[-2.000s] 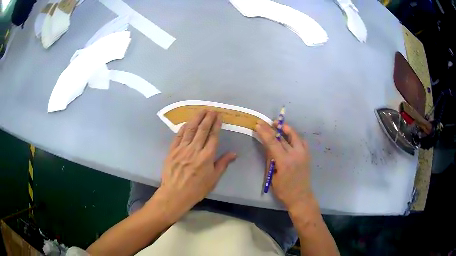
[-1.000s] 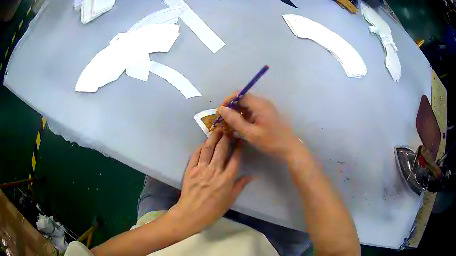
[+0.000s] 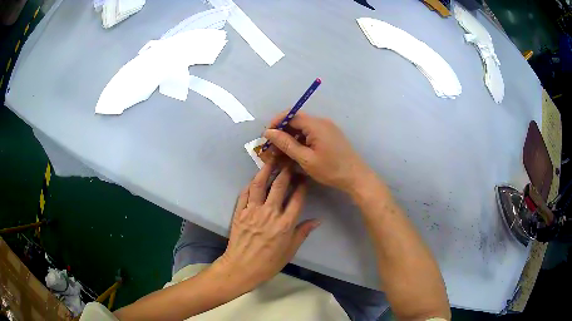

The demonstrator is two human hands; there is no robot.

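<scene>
The tan-brown card template (image 3: 268, 155) lies on a white collar piece (image 3: 251, 147), whose border shows around its left end. The rest of both is hidden under my hands. My left hand (image 3: 266, 216) lies flat with its fingertips on the template, pressing it down. My right hand (image 3: 320, 150) holds the purple marking pencil (image 3: 300, 104) between thumb and fingers. The pencil's tip is down at the left end of the template, and its pink end points up and away.
Stacked white curved pieces (image 3: 135, 78) lie at left, beside a straight white strip (image 3: 254, 37). A white curved band (image 3: 414, 53) and a crumpled white piece (image 3: 486, 56) lie far right. The iron (image 3: 515, 213) and a reddish-brown pad (image 3: 537, 157) are at the right edge.
Since two seconds ago, my right hand has moved from the template's right end to its left end and turned the pencil tip down. In the last second the pencil has shifted slightly left.
</scene>
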